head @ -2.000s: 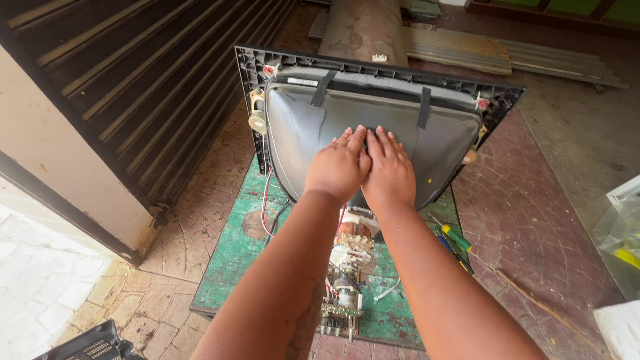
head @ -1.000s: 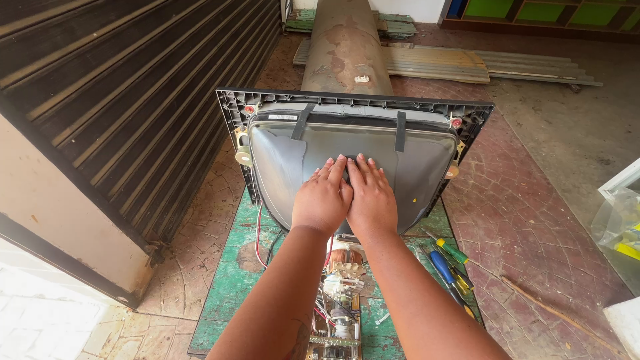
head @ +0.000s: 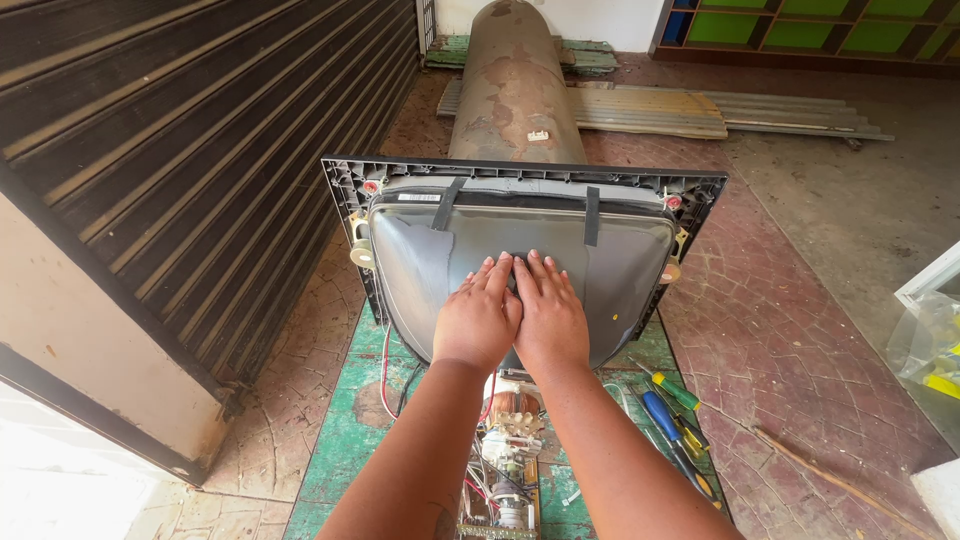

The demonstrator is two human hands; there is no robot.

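Note:
A cathode-ray picture tube [head: 409, 277] sits in a black plastic television frame [head: 517, 166] on a green, worn wooden table [head: 337, 442]. Both palms lie on the back of the tube, side by side. My left hand [head: 480, 311] covers the middle left and my right hand [head: 551, 315] the middle right, over a dark spot that shows partly between the fingers. Two black tape strips [head: 592, 217] run down from the tube's upper edge. Small speakers [head: 363, 253] flank it. Below, between my forearms, are a copper deflection coil [head: 517, 403] and a circuit board [head: 499, 531].
Several screwdrivers [head: 660, 412] lie at the table's right edge. Behind the frame stretches a large rusty cylinder [head: 517, 90], with corrugated sheets [head: 645, 112] on the floor. A slatted metal shutter [head: 187, 150] stands left. A thin stick [head: 832, 476] and a plastic bag [head: 926, 337] are at right.
The view has shifted since the earliest frame, showing more of the floor behind. Both hands remain on the back of the tube.

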